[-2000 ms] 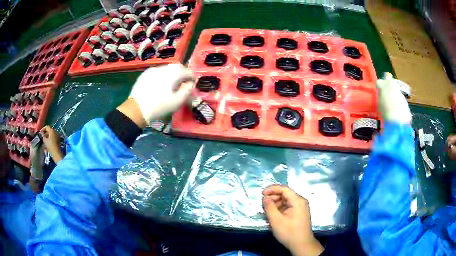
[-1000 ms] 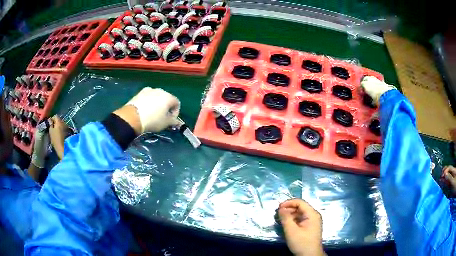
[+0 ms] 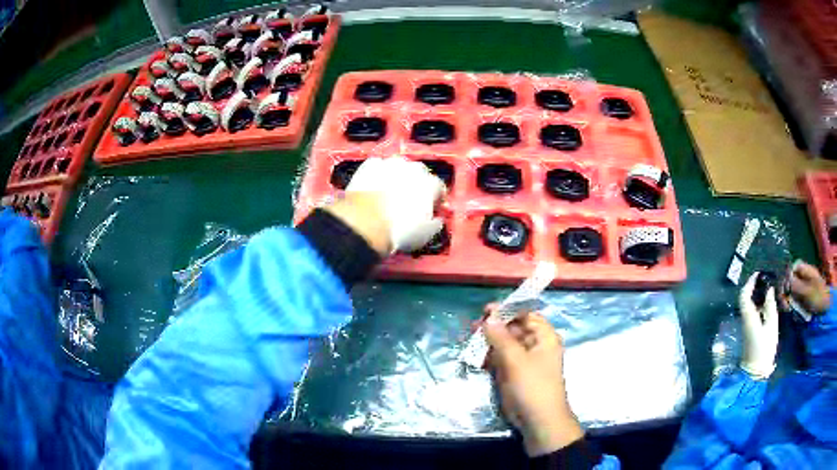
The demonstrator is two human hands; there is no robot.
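Observation:
A pink-red foam tray [image 3: 675, 262] holds rows of black watch bodies [image 3: 504, 232]. Two banded watches [image 3: 645, 245] with pale loops stand in its right column. My left hand [image 3: 395, 197], in a white glove, reaches over the tray's lower left, its fingers at a black watch body [image 3: 431, 242]. The hand hides its grip and the pockets under it. My right hand [image 3: 532, 372], bare, holds a pale strap [image 3: 530, 289] between thumb and fingers, in front of the tray's front edge.
Clear film [image 3: 606, 367] covers the bench front. A foam tray of banded watches [image 3: 206, 142] lies at the back left, other trays at far left. A cardboard sheet [image 3: 730, 119] is at right. Another person's gloved hand [image 3: 759, 330] works at right, beside a strap [image 3: 744, 250].
My left hand has moved right from beside the tray to over it. My right hand now holds a strap. The neighbour's gloved hand has left the tray; a right-column body is gone and a banded watch sits there.

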